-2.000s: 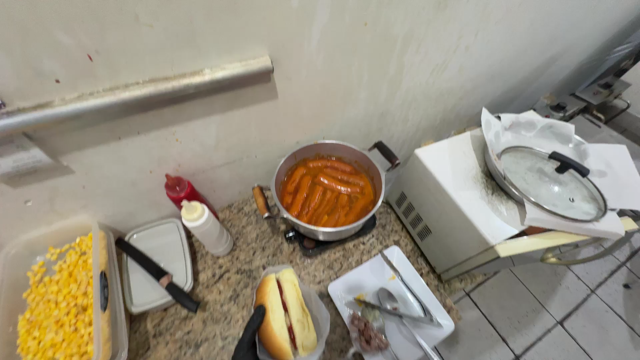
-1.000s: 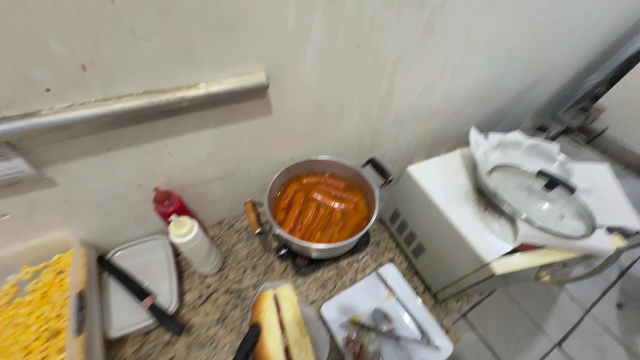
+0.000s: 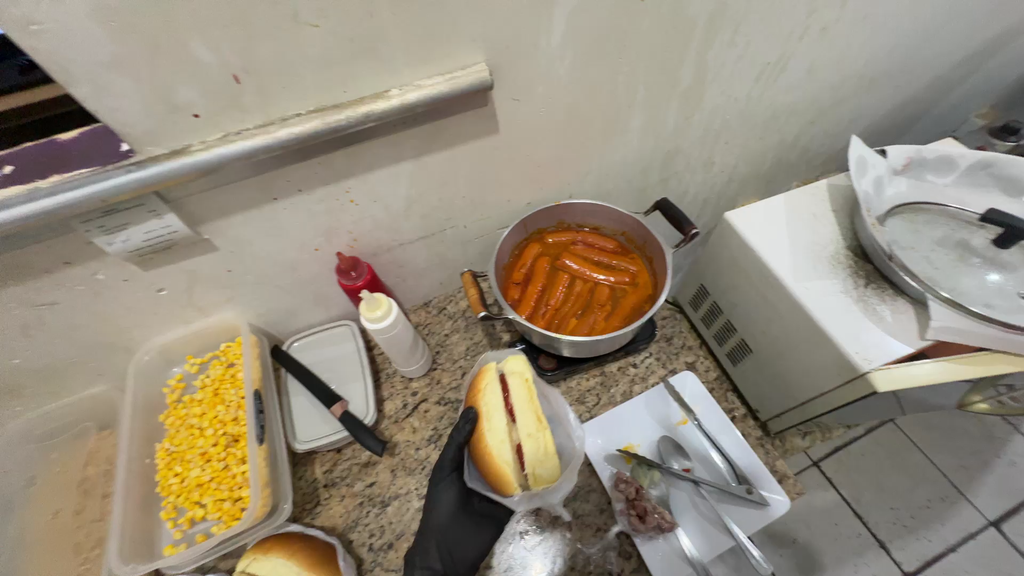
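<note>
My left hand [image 3: 460, 504], in a black glove, holds a split bread bun [image 3: 512, 428] in a thin translucent plastic bag, thumb on the bun's left side. Red sauce and a pale filling show in the slit. My right hand is out of view. Just beyond the bun, a metal pot [image 3: 582, 336] of sausages [image 3: 588, 276] in orange-red sauce sits on a black burner [image 3: 552, 366]. Right of the bun lies a white square plate [image 3: 620, 424] with tongs [image 3: 696, 474], a spoon [image 3: 676, 452] and some chopped meat [image 3: 642, 504]. A second bun [image 3: 292, 554] shows at the bottom edge.
At left, a plastic container of corn kernels [image 3: 204, 448] stands beside a lidded container [image 3: 332, 352] with a black knife [image 3: 328, 400] across it. A red squeeze bottle [image 3: 358, 278] and a white one [image 3: 396, 336] stand near the wall. A microwave oven [image 3: 784, 296] carries a glass-lidded pan [image 3: 952, 264].
The bun in my left hand is now higher in view, nearer the pot, and more of my gloved hand shows. The view has shifted, bringing the second bun in.
</note>
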